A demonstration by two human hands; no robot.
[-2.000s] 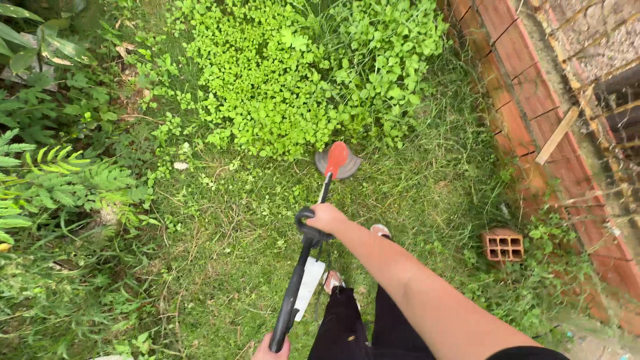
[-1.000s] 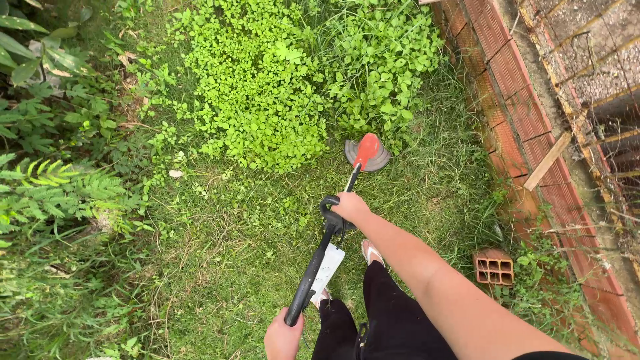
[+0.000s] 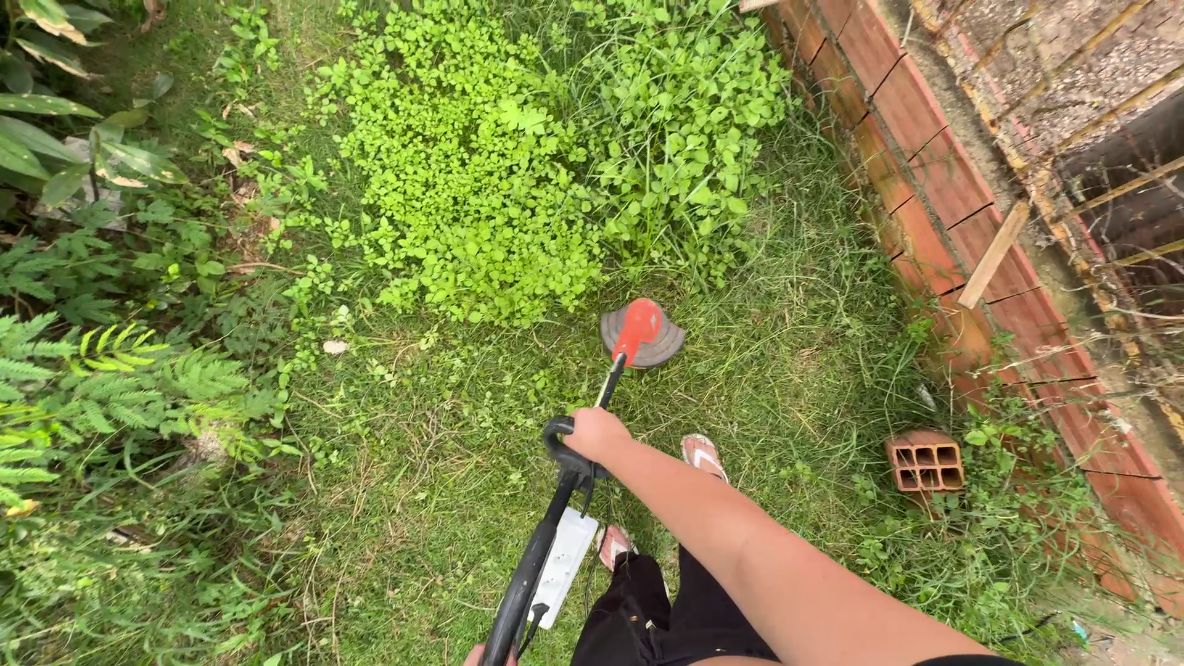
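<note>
A string trimmer (image 3: 532,573) with a black shaft runs from the bottom edge up to its red head (image 3: 640,328). The head's grey guard rests low over the grass, at the lower edge of leafy green weeds (image 3: 490,185). My right hand (image 3: 595,435) is closed around the black loop handle midway along the shaft. Only a small part of my left hand (image 3: 474,656) shows at the bottom edge, against the rear of the shaft. A white power strip (image 3: 566,566) with a black plug in it hangs beside the shaft.
A low red brick wall (image 3: 971,222) with a wooden stick (image 3: 995,254) leaning on it runs down the right. A hollow brick (image 3: 925,461) lies in the grass near it. Ferns (image 3: 55,388) and bushes fill the left. My feet in sandals (image 3: 705,456) stand right of the shaft.
Since two seconds ago the trimmer head has moved right along the lower edge of the weeds, then slightly back left since one second ago. My left hand has mostly dropped out of view.
</note>
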